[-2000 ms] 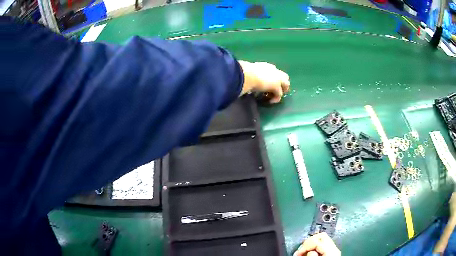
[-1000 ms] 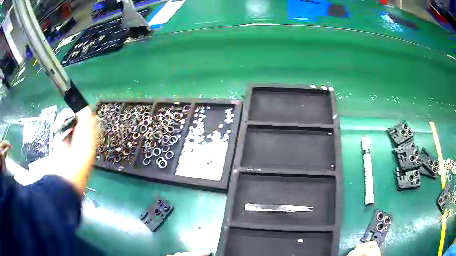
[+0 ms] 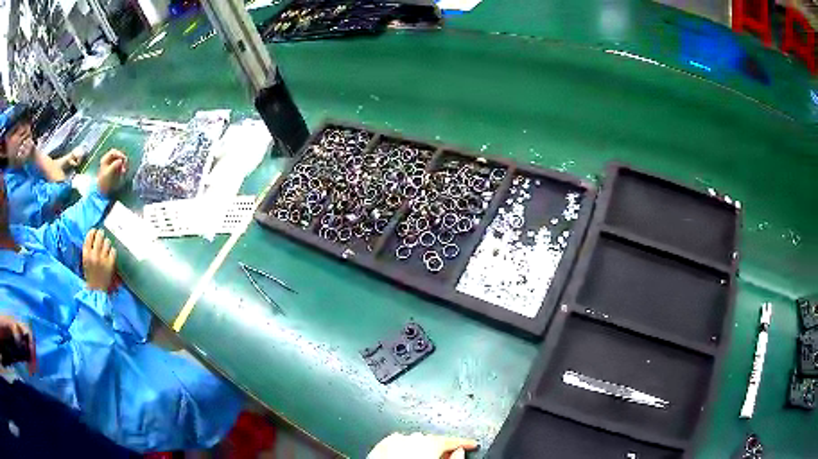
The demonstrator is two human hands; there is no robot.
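Note:
My left hand (image 3: 422,446) is at the bottom edge, mostly cut off, with fingertips pointing right; whether it holds anything is hidden. My right hand is not in view. A black camera plate (image 3: 399,351) with round holes lies above my left hand. A parts tray (image 3: 404,280) holds heaped rings and white bits. Beside it, an almost empty black tray (image 3: 646,251) holds a slim silvery tool (image 3: 614,389). Dark tweezers (image 3: 265,285) lie open on the bench.
A yellow line (image 3: 220,264) runs beside white dotted sheets (image 3: 202,215) and a clear bag (image 3: 179,161). Workers in light-blue smocks sit left; a navy sleeve (image 3: 54,421) is bottom left. A post (image 3: 280,116) stands behind the parts tray. A white tool (image 3: 758,363) and plates (image 3: 807,350) are right.
The view has turned left. The navy-sleeved arm has withdrawn from over the trays to the lower left. The hand by the right-hand plate has left view; the parts tray is uncovered.

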